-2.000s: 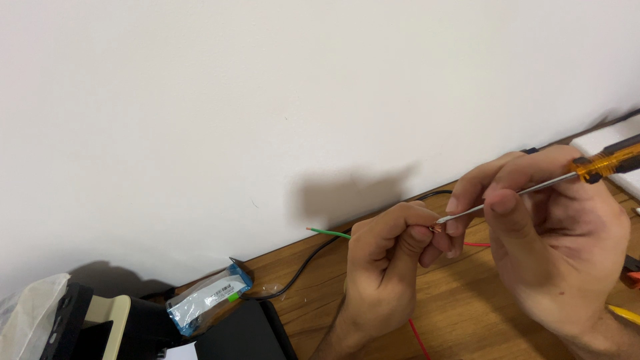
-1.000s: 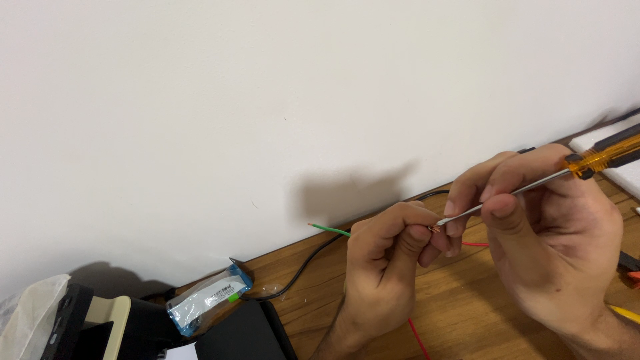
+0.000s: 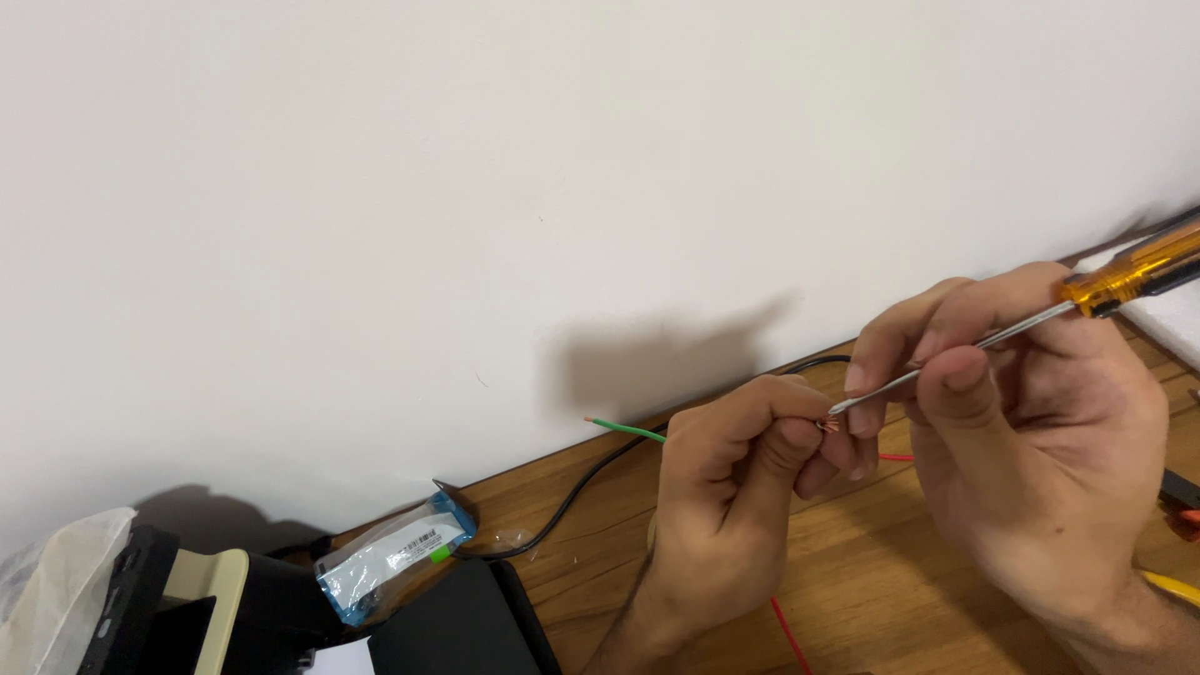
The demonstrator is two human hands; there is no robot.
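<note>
My left hand [image 3: 727, 506] pinches bare copper wire strands [image 3: 828, 426] between thumb and index finger; the strands fan out past the fingertips. A green insulated wire [image 3: 626, 430] with a bare copper end sticks out behind that hand. Between the fingers and thumb of my right hand [image 3: 1031, 441] is the shaft of a screwdriver [image 3: 1151, 270] with an amber and black handle. Its tip points down to the left, close beside the strands; whether they touch, I cannot tell. Red wire [image 3: 789, 633] shows below my left hand, and another red stretch lies between the hands.
A black cable [image 3: 583, 492] runs along the wooden table [image 3: 891, 581] by the white wall [image 3: 422, 234]. At the lower left are a labelled plastic packet [image 3: 398, 553], a black flat object [image 3: 459, 623] and a cream-and-black item [image 3: 220, 600]. White foam [image 3: 1162, 314] lies at the right.
The screwdriver's tip has shifted slightly at the copper strands, which now show more spread out. Both hands stay in nearly the same place.
</note>
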